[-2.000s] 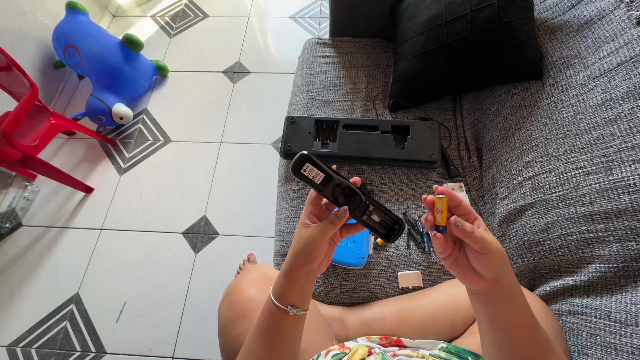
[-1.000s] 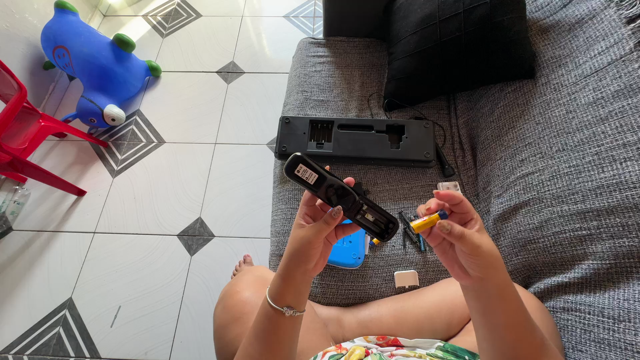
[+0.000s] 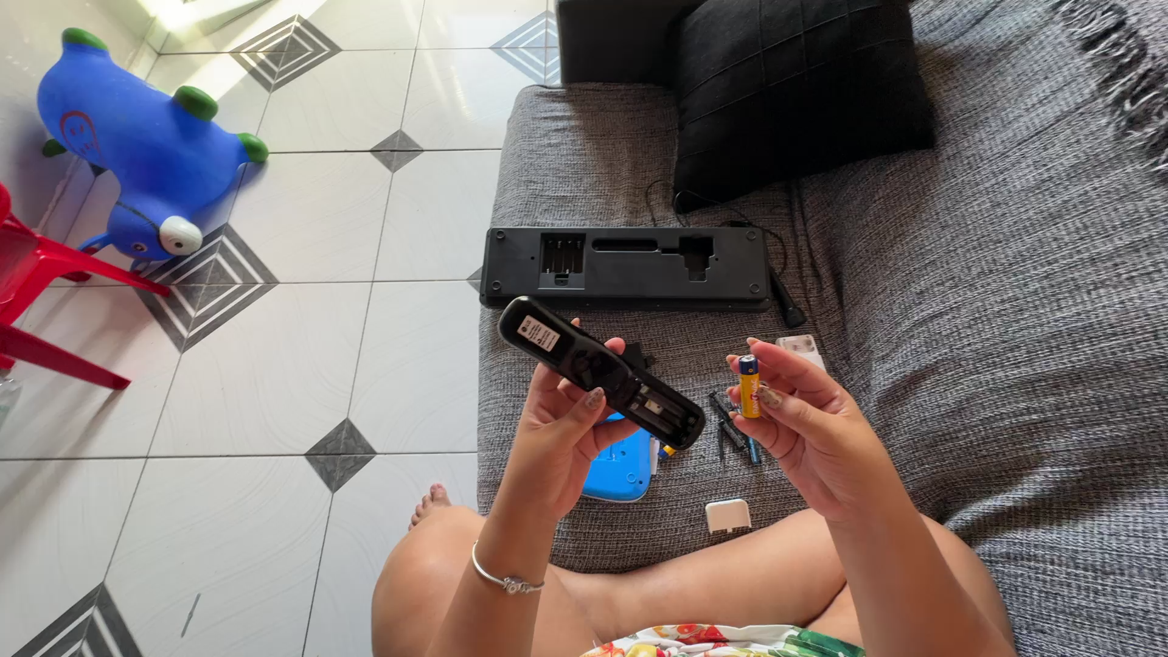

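My left hand [image 3: 570,420] holds a black remote control [image 3: 598,370], its back turned up and its battery compartment uncovered at the lower right end. Between the thumb and fingers of my right hand [image 3: 808,411] is a yellow and dark blue battery [image 3: 749,387], held upright to the right of the remote. A blue plastic object [image 3: 625,467] lies under my left hand, partly hidden. Small dark tools or pens [image 3: 730,427], which I cannot tell apart, lie between my hands. Nearer my legs is a small white plastic piece [image 3: 727,516].
A black keyboard-like device [image 3: 639,267] with an uncovered battery bay lies across the grey woven couch cover [image 3: 912,301]. Behind it are a black cushion [image 3: 798,91] and a cable. On the tiled floor at left stand a blue inflatable toy [image 3: 151,128] and a red plastic chair [image 3: 46,274].
The battery in my right hand was tilted nearly level one second ago and is now upright. My left hand keeps hold of the remote.
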